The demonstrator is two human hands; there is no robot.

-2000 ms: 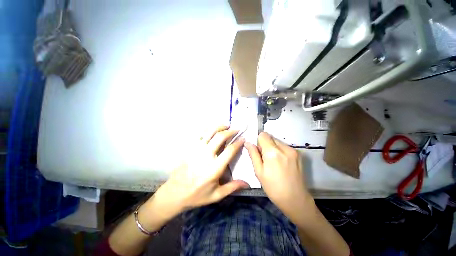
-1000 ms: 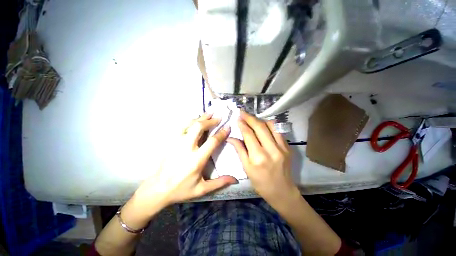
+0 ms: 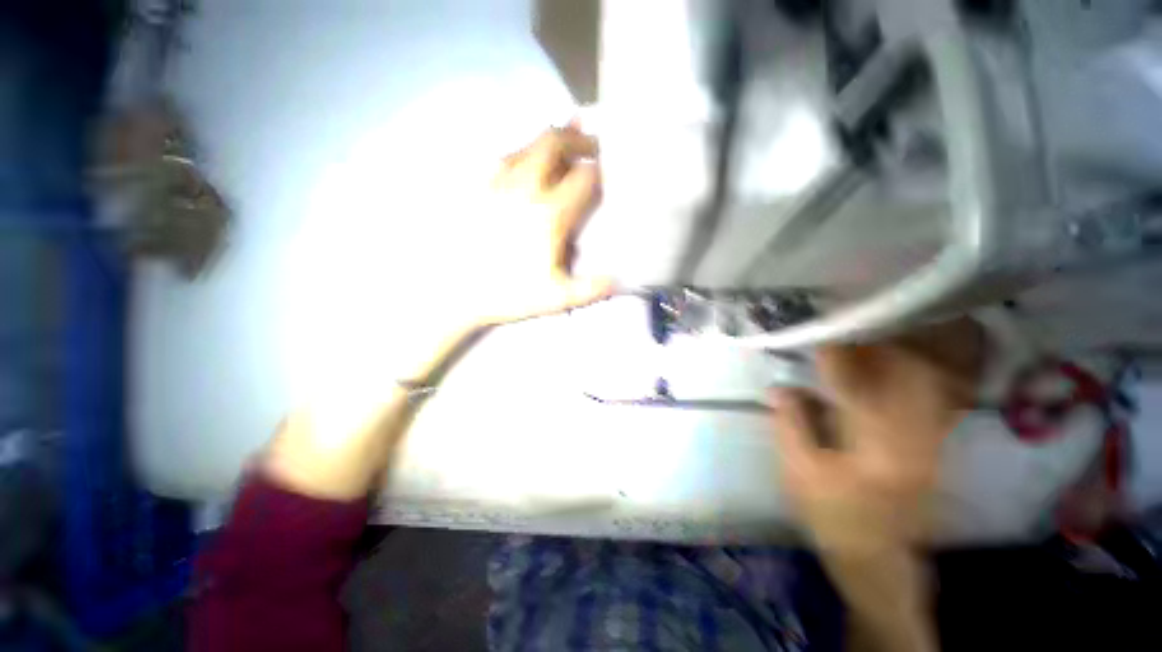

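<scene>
The picture is blurred. My left hand (image 3: 561, 210) is at the left edge of the sewing machine head (image 3: 656, 166), fingers bent and pointing away from me. Its fingertips are partly lost in glare, and what they hold cannot be told. A brown piece (image 3: 570, 45) shows beyond it, partly behind the head. My right hand (image 3: 879, 427) is at the right, its fingers over a brown piece (image 3: 949, 347) beside the machine arm. Whether they grip it is unclear. The presser foot area (image 3: 663, 316) lies between my hands, with no hand on it.
Red-handled scissors (image 3: 1051, 405) lie right of my right hand. A tied bundle of brown pieces (image 3: 179, 210) is at the table's far left. A blue plastic crate (image 3: 96, 420) stands beyond the left edge. The white tabletop's front edge (image 3: 561, 516) is near my lap.
My hands have parted from the white piece before the needle. My left hand has moved away from me, along the machine head. My right hand has moved right to the brown piece.
</scene>
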